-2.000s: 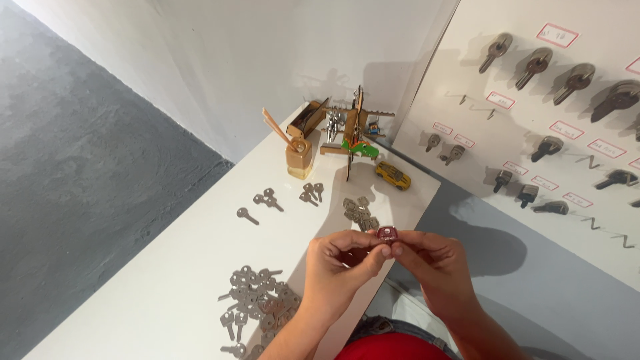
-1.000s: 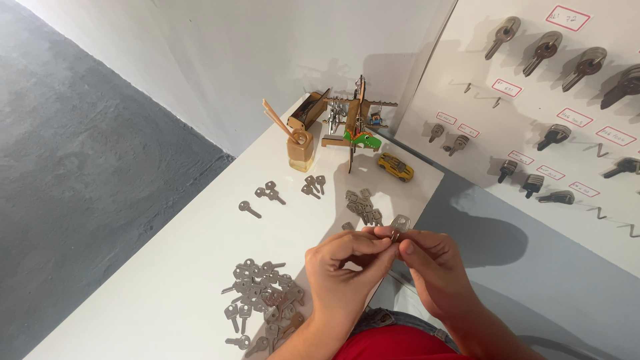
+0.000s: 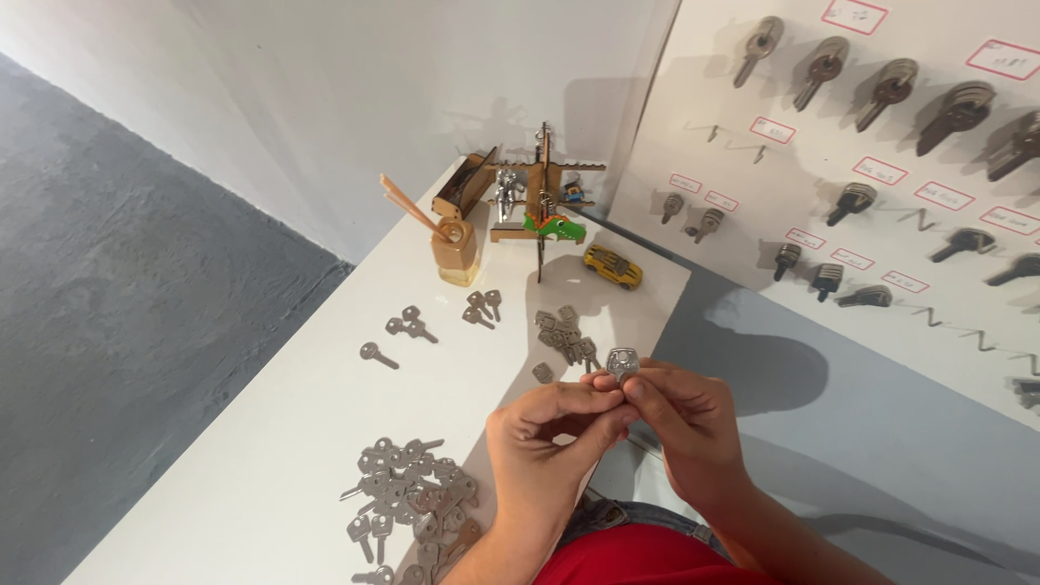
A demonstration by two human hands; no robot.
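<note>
Pinched between the fingertips of my left hand [image 3: 552, 447] and my right hand [image 3: 691, 422] is a silver metal key [image 3: 623, 361], bow upward; its blade is hidden by the fingers. Just beyond my hands, a small pile of keys [image 3: 561, 335] with squarish bows lies on the white table, a single one [image 3: 542, 373] beside it. A large heap of silver keys [image 3: 414, 487] spreads left of my left wrist, partly covered by my forearm. Farther back lie a round-headed key [image 3: 378, 355] and two small groups, one [image 3: 412, 325] near it, another [image 3: 483, 309] to its right.
At the table's [image 3: 268, 455] back stand a reed diffuser bottle [image 3: 457, 256], a wooden key stand [image 3: 546, 183] with a green dinosaur head [image 3: 556, 227], a dark-lined wooden box [image 3: 465, 185] and a yellow toy car [image 3: 613, 267]. On the right, a white board [image 3: 812, 171] carries hooks, hanging keys and red-bordered labels.
The key in my fingers now shows its silver bow upright; two seconds ago a dark reddish piece showed between the fingertips. Both hands remain together in front of the small pile.
</note>
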